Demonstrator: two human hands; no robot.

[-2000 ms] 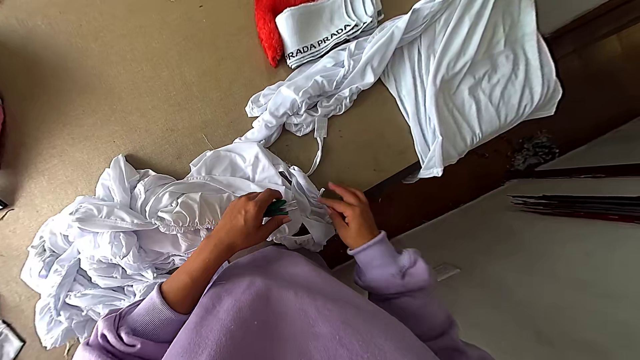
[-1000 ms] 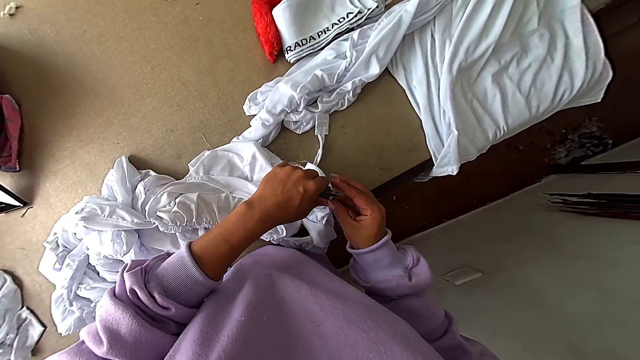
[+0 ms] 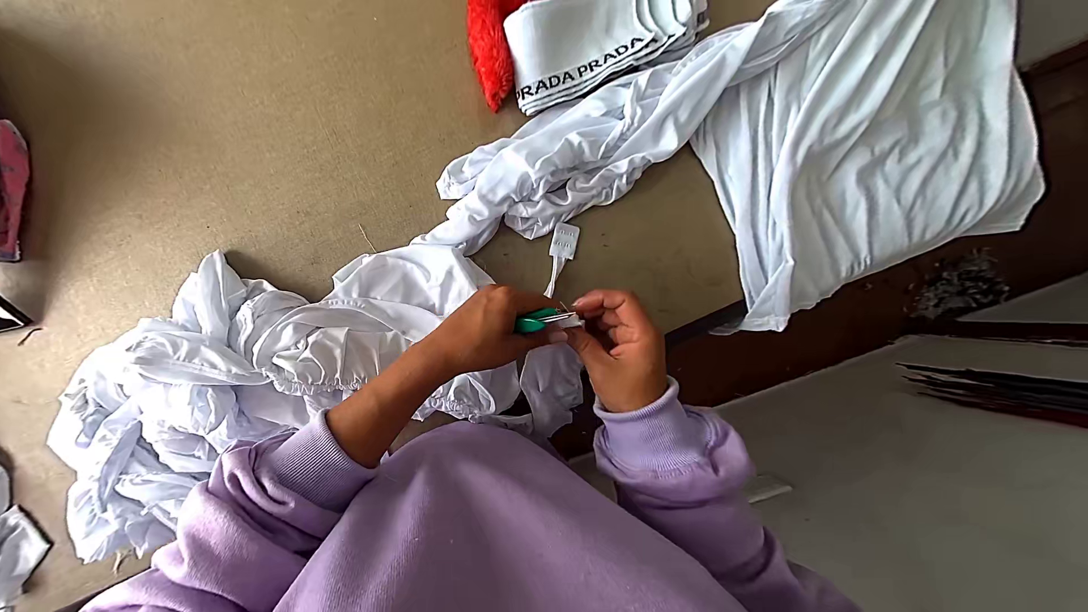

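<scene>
My left hand (image 3: pixel 489 330) is closed around a small green-handled cutting tool (image 3: pixel 537 320), probably thread snips, its metal tips pointing right. Facing it, my right hand (image 3: pixel 622 347) pinches a small white fabric piece (image 3: pixel 568 321) between thumb and fingers, right at the tool's tips. Just above the hands lies a small white tab (image 3: pixel 564 241) on a narrow strap. Gathered white fabric (image 3: pixel 323 340) spreads under and left of my left hand. Part of it hangs below the fingers, and my hands hide where the pinched piece joins.
White fabric (image 3: pixel 867 153) drapes over the table edge at right. Folded white bands with black lettering (image 3: pixel 586 42) lie beside red fluffy material (image 3: pixel 490 59) at the top. The brown table (image 3: pixel 212 127) also bears a dark pink piece (image 3: pixel 10 191) at far left.
My hands were together a second ago and now show a small gap, with the green tool visible between them. The white tab shows more fully above them.
</scene>
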